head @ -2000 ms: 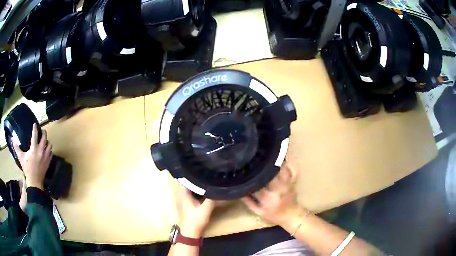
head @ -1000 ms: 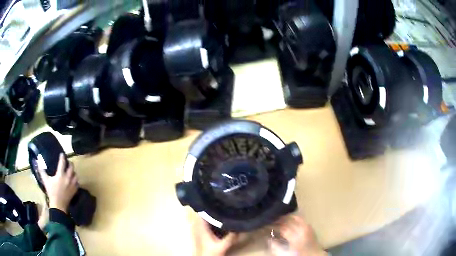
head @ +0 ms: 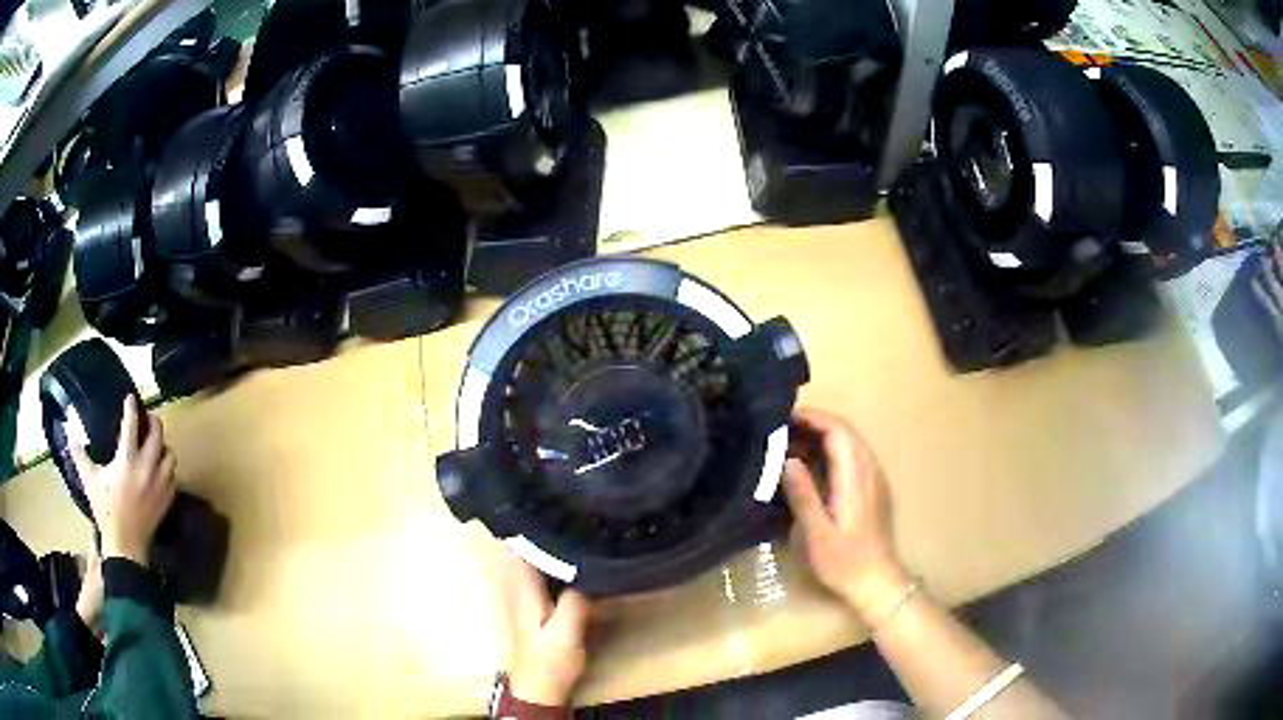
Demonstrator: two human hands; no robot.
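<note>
A black portable fan (head: 619, 422) is in the middle, front grille facing up, the "Orashare" lettering on the far part of its ring. The dark hub disc (head: 614, 439) shows lit digits. My left hand (head: 549, 640) holds the fan at its near left edge, its fingers partly hidden beneath the head. My right hand (head: 847, 513) is at the right side of the rim, thumb and fingers around the edge, fingertips partly hidden. The fan's base is hidden under the head.
Black fans (head: 317, 155) stand in a row at the back left, another fan (head: 816, 113) at the back centre, two more (head: 1020, 169) at the right. A metal post (head: 917, 92) rises between them. A neighbouring worker's hand (head: 134, 485) holds a fan (head: 92, 401) at the left.
Digits now show on the hub disc, unlike two seconds ago. My right hand has moved from the near edge up to the fan's right side. The camera view has shifted.
</note>
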